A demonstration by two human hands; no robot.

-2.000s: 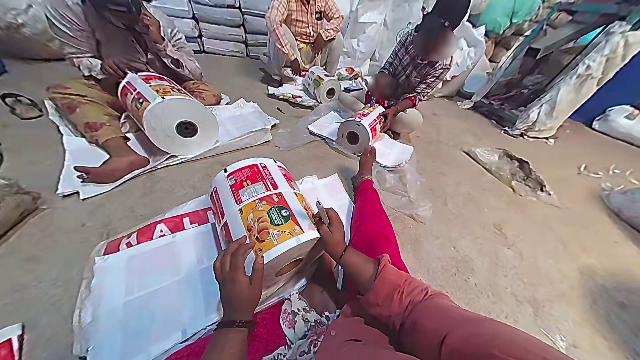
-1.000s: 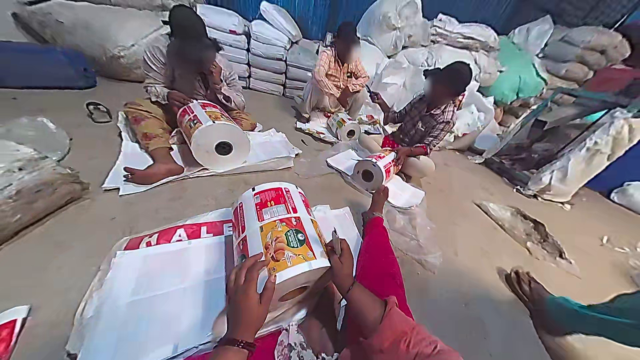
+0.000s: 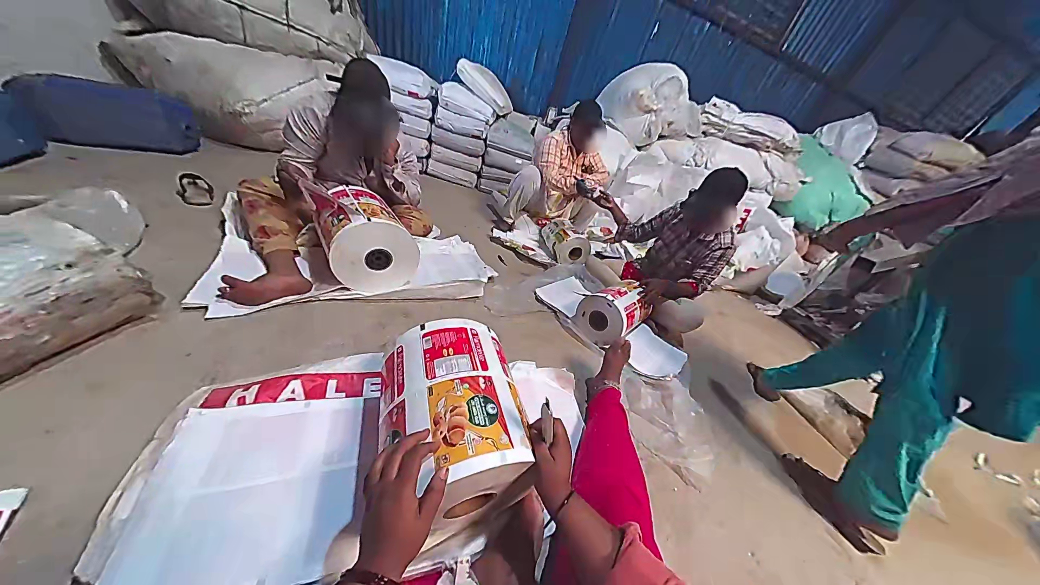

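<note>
A large roll of printed packaging film point(image 3: 467, 398), red, yellow and white, rests in front of me by my lap, its hollow core facing me. My left hand point(image 3: 400, 496) lies on its near left side, fingers spread against the film. At the roll's right edge, my right hand point(image 3: 552, 459) grips a small knife-like tool point(image 3: 547, 422) that points upward; its exact kind is not clear. White sheets point(image 3: 236, 487) lie flat on the floor to the left, over a sack with a red printed band point(image 3: 292, 390).
Three seated people point(image 3: 349, 146) have similar rolls point(image 3: 374, 252) by them. A person in green clothes point(image 3: 918, 382) walks at the right. Stacked white bundles point(image 3: 463, 122) and filled sacks point(image 3: 650, 101) line the blue wall. A wrapped bale point(image 3: 65, 276) lies at the left, a sandal point(image 3: 195, 189) behind it.
The view has tilted up and turned. A person in green has come farther into view at the right; one second ago only a leg and foot showed there. My hands remain at the roll.
</note>
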